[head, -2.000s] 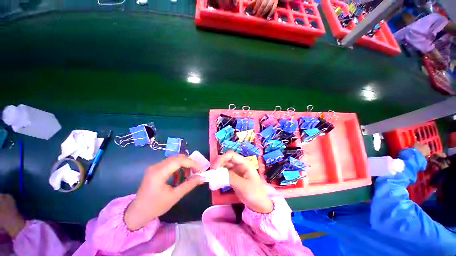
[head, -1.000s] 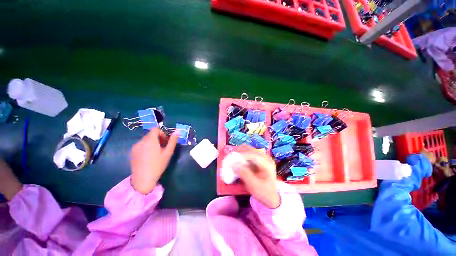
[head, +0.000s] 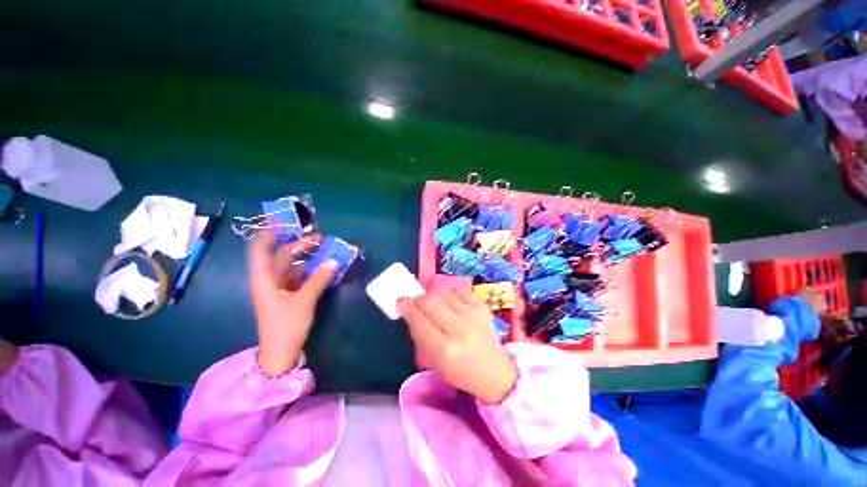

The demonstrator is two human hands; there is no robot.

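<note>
My left hand [head: 283, 309] has its thumb against a blue binder clip [head: 330, 259] and its fingers by the wire handles, gripping it low over the bench. A second blue binder clip [head: 279, 219] with a dark round part lies just beyond my fingers. My right hand [head: 458, 335] is palm down, its fingertips at the lower edge of a white bottle [head: 394, 288], seen from above as a blunt block. Whether a cloth is under those fingertips is hidden. The red tray [head: 570, 358] of clipped pieces is partly behind my right hand.
Left on the green bench are a tape roll [head: 163, 297] with white tissue, crumpled tissue [head: 160, 226], a pen [head: 197, 255] and a translucent bottle [head: 71, 176]. More red trays [head: 608, 43] stand beyond. A blue-sleeved arm [head: 770, 380] and another bottle [head: 746, 325] are at right.
The white wad seen in my right hand no longer shows, and that hand has moved left to the bottle. My left hand has closed on the nearer blue clip, which has turned slightly.
</note>
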